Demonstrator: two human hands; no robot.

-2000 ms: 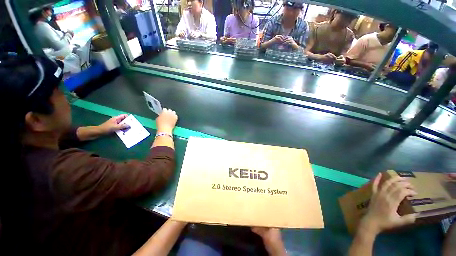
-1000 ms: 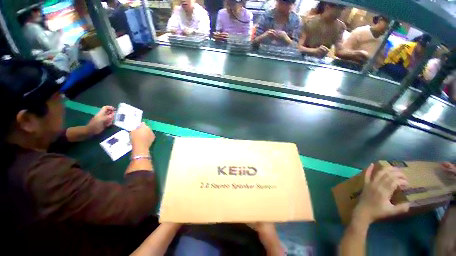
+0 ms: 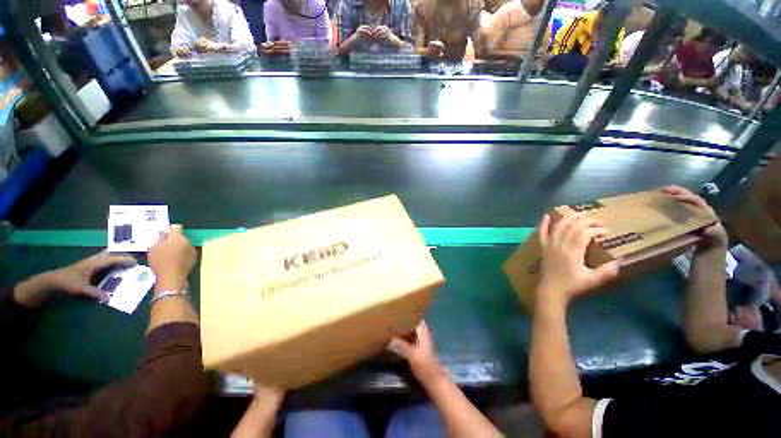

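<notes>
A closed brown product carton (image 3: 321, 282) is in front of me, tilted, with its "KEIID" panel facing up towards me and a plain side showing at its lower right. My left hand (image 3: 267, 395) is under the carton's lower left edge; its fingers are hidden behind the box. My right hand (image 3: 416, 349) holds the carton's lower right side, with the thumb and part of the fingers showing. Both hands are bare.
At left a person's hands hold two white printed leaflets (image 3: 137, 229). At right another person's hands hold a neighbour's carton (image 3: 612, 239), with papers (image 3: 704, 261) beyond. A conveyor belt (image 3: 342, 175) with a green rail lies ahead. Workers sit across behind clear plastic trays (image 3: 385, 60).
The carton has turned and tilted, so a side face now shows. My right hand has become more visible on it. The view has swung right, and the left person's leaflets are held differently.
</notes>
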